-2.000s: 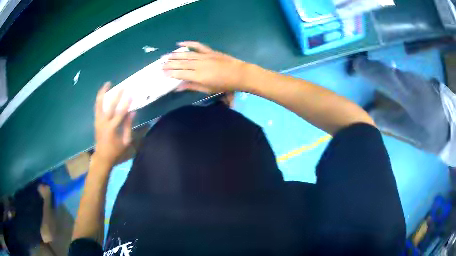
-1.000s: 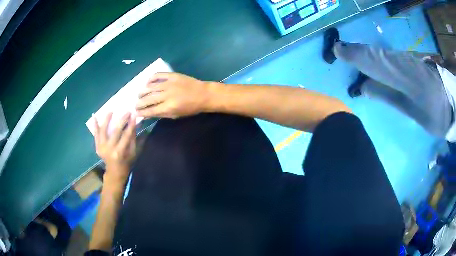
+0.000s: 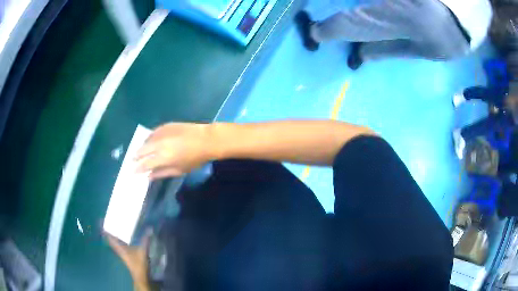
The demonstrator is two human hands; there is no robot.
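Observation:
A long white product box (image 3: 126, 196) lies on the green bench top (image 3: 176, 74) at the left. My right hand (image 3: 173, 149) lies over its upper end, with the fingers on the top face and right edge. My left hand (image 3: 133, 258) is at its lower end, partly hidden and blurred, with fingertips at the bottom edge. Two small white scraps lie left of the box, one near its middle (image 3: 117, 152) and one lower (image 3: 79, 225).
The light-blue scale (image 3: 227, 20) is at the bench edge at the top. A white rail (image 3: 85, 133) curves along the left. A person in grey trousers (image 3: 386, 28) is at the upper right on the blue floor. Blue and brown items (image 3: 474, 244) line the right side.
The view has turned, so the box now points nearly up and down and the scale has shifted left. My left hand has moved from the box's face to its lower end.

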